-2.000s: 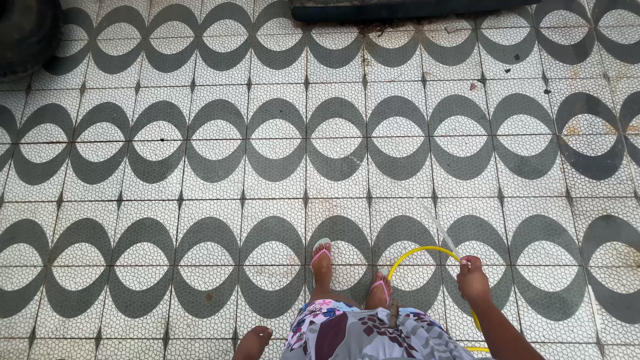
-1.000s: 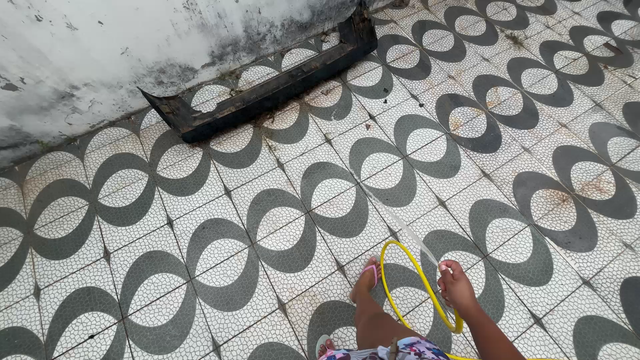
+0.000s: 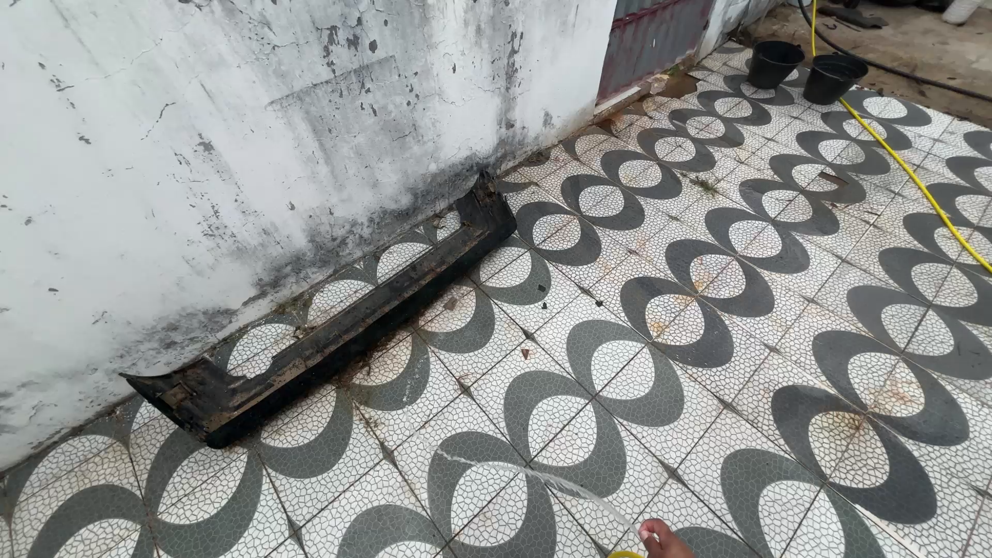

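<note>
At the bottom edge, right of the middle, my right hand (image 3: 663,536) is closed on the end of a yellow hose (image 3: 625,554), only a bit of which shows beside it. A thin stream of water (image 3: 554,480) leaves the hose end and arcs left over the patterned floor tiles (image 3: 496,504). My left hand is out of view. Beyond the water, a long black plastic car bumper (image 3: 349,325) lies on the tiles along the base of the wall, with dirt and debris around it.
A stained white wall (image 3: 232,155) runs along the left. Two black buckets (image 3: 775,66) (image 3: 834,77) stand at the upper right, near a metal gate (image 3: 655,39). A length of yellow hose (image 3: 914,174) crosses the tiles there, and a dark hose (image 3: 914,76) lies beyond.
The view has swung up towards the wall and buckets. My left hand, seen two seconds ago at the bottom, is out of view. Water still runs from the hose in my right hand.
</note>
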